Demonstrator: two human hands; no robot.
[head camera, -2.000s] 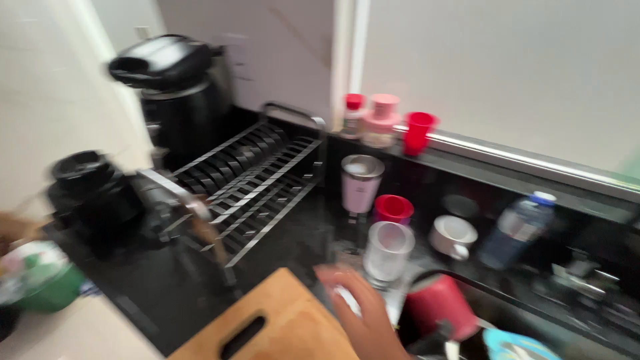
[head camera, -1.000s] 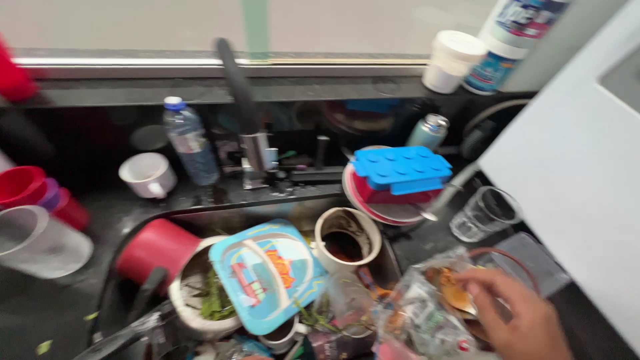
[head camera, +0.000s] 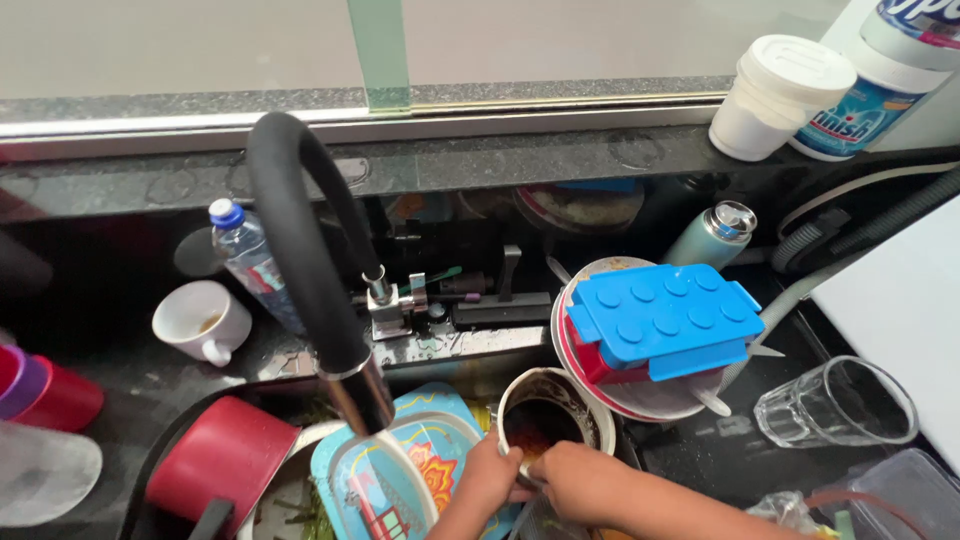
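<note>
Low in the middle of the head view, a white pot (head camera: 592, 397) with dark residue and dark liquid stands tilted in the sink. My left hand (head camera: 484, 472) grips its near left rim. At the near edge of the same pot is my right hand (head camera: 574, 480), fingers curled at the rim; whether it grips the rim or something at it is not clear. A blue patterned divided plate (head camera: 420, 405) lies left of my hands, on a bowl with green scraps. Beside it leans a red pot (head camera: 217, 465). The black faucet (head camera: 285, 187) arches above.
A blue brick-shaped lid (head camera: 667, 315) tops stacked plates right of the pot. A clear glass (head camera: 832, 405) lies at right, near a mint bottle (head camera: 712, 236). At left are a white mug (head camera: 202, 319), a water bottle (head camera: 251, 255) and red cups (head camera: 60, 394). White tubs line the ledge.
My right hand has moved left from the plastic bag to the pot's rim. My left hand now shows at the pot. The view has shifted down from the earlier dish rack and cutting board.
</note>
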